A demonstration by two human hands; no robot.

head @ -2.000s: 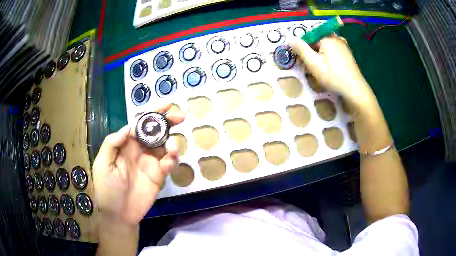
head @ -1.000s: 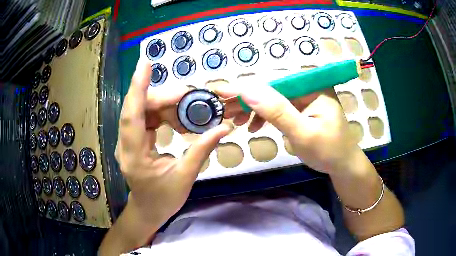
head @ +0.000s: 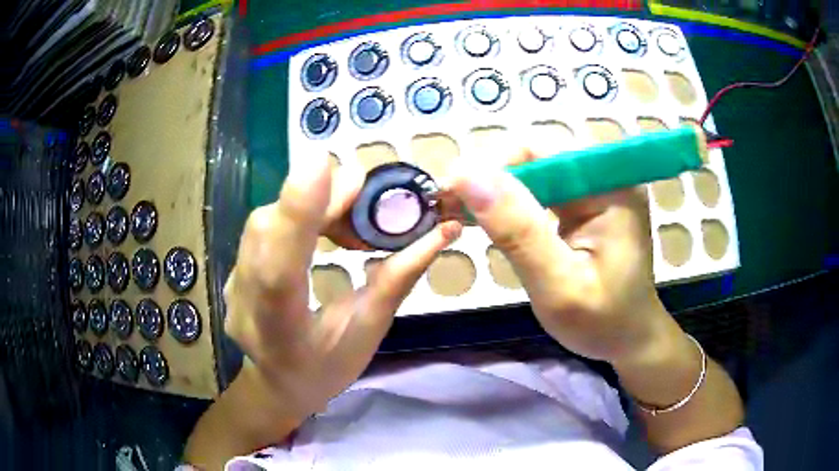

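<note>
My left hand (head: 308,290) holds a speaker driver (head: 396,208) by its rim, its back with the flat magnet disc facing up. My right hand (head: 589,267) grips the green test probe (head: 612,167), held above the white tray. The probe's tip end is at the speaker's right edge by the terminals; my fingers partly hide it, so contact cannot be told. The white nest tray (head: 727,198) holds two back rows of speakers with backs up. The nearer pockets that show hold no speakers.
The tan board (head: 170,101) at left carries many speakers face up, with a shiny plastic edge beside it. Stacked pale-edged trays (head: 55,55) stand upper left. A red and dark wire (head: 759,85) runs from the probe to the upper right. Red, blue and yellow tape crosses the green mat.
The probe hand has come from the tray's back right to the speaker, now turned back up instead of face up. Since the last earlier frame, hands and speaker shifted slightly right in view.
</note>
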